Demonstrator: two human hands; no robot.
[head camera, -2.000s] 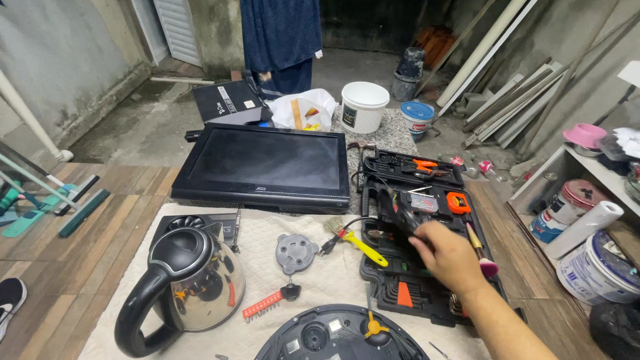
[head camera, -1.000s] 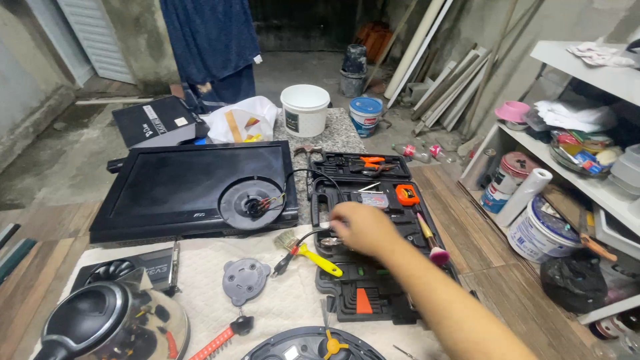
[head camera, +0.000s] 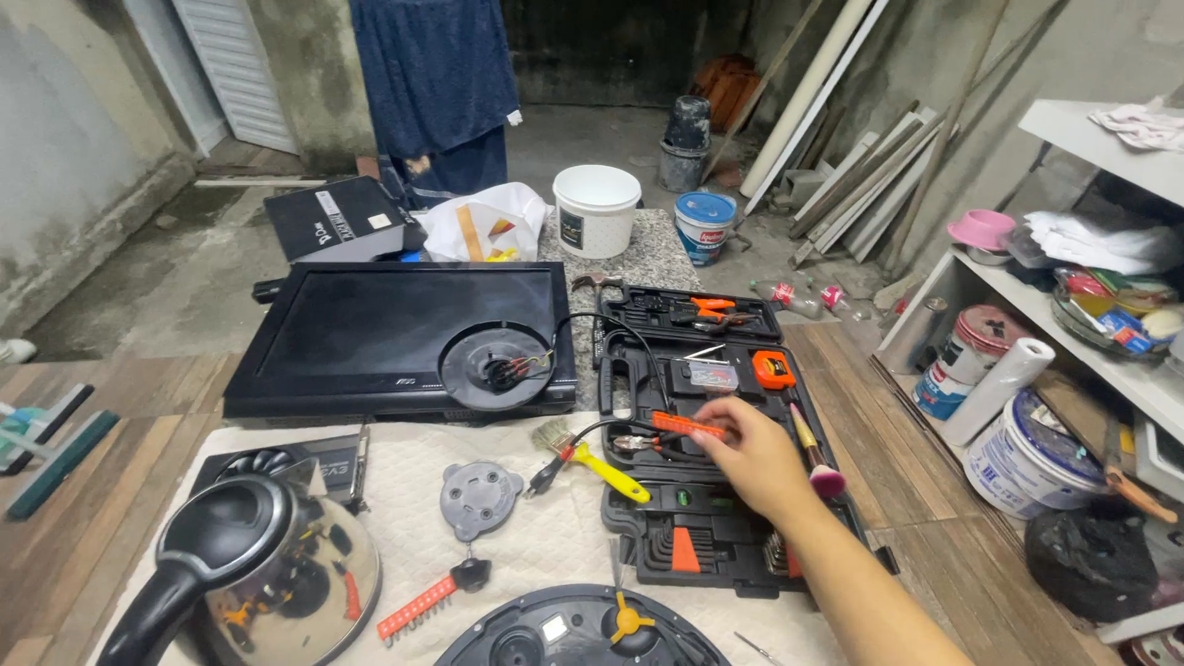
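Note:
My right hand (head camera: 754, 453) pinches an orange strip-shaped piece (head camera: 687, 425) above the open black tool case (head camera: 721, 370). Just left of it in the case are pliers with metal jaws (head camera: 638, 442). An orange tape measure (head camera: 773, 369) and a makeup-type brush (head camera: 816, 453) lie beyond and to the right. A round black kettle base (head camera: 497, 365) with exposed wires rests on the monitor's lower right corner, its cord crossing the case to a plug (head camera: 548, 476) beside a yellow-handled paintbrush (head camera: 610, 472). My left hand is not in view.
An electric kettle (head camera: 268, 564) stands front left, near a grey plastic cover (head camera: 480, 499) and a red bit strip (head camera: 416, 606). A round black device (head camera: 573, 638) sits at the front edge. Behind are the monitor (head camera: 398, 324), a white bucket (head camera: 597, 213) and a black box (head camera: 333, 217).
The round base came to rest on the monitor between the oldest frame and the middle one. My right hand now holds the orange piece over the case. The view has shifted.

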